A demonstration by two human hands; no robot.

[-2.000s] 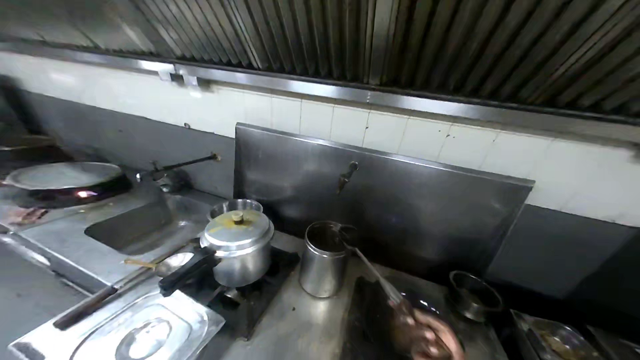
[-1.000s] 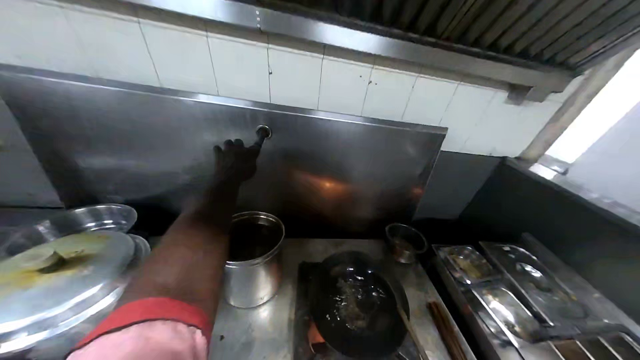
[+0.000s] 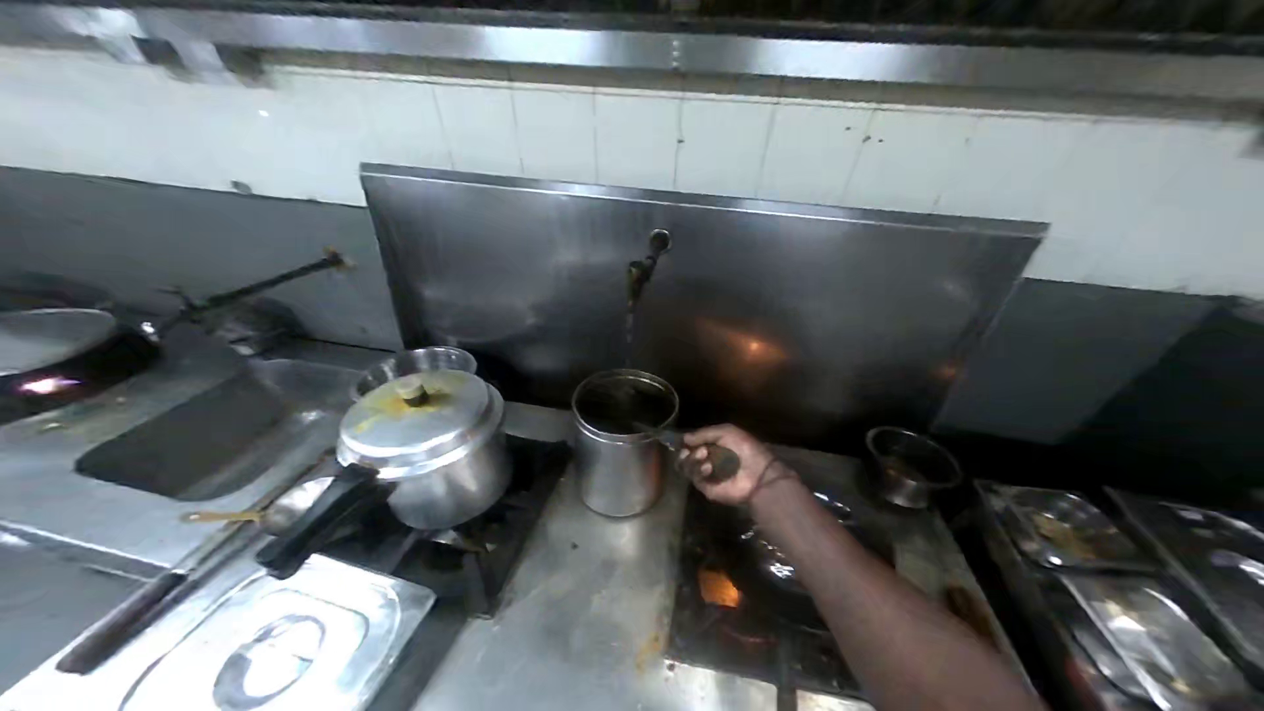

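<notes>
My right hand [image 3: 726,464] is closed round the handle of a metal utensil [image 3: 660,434], whose far end goes into a tall steel pot [image 3: 620,464]. What lies inside the pot is too dark to tell. Above it, a wall tap [image 3: 642,269] lets a thin stream of water fall into the pot. A dark wok [image 3: 790,563] sits on the burner, partly behind my forearm, with an orange flame [image 3: 719,589] at its left. My left hand is out of view.
A pressure cooker [image 3: 427,444] with a black handle stands on the left burner. Further left are a sink [image 3: 197,434] and a large pan [image 3: 59,341]. A steel lid [image 3: 286,642] lies in front. At right are a small steel pot [image 3: 910,464] and food trays [image 3: 1071,523].
A hand that was at the wall tap has gone from it, and water now runs from the tap. My right hand is now at the tall pot with the utensil. The view has swung left.
</notes>
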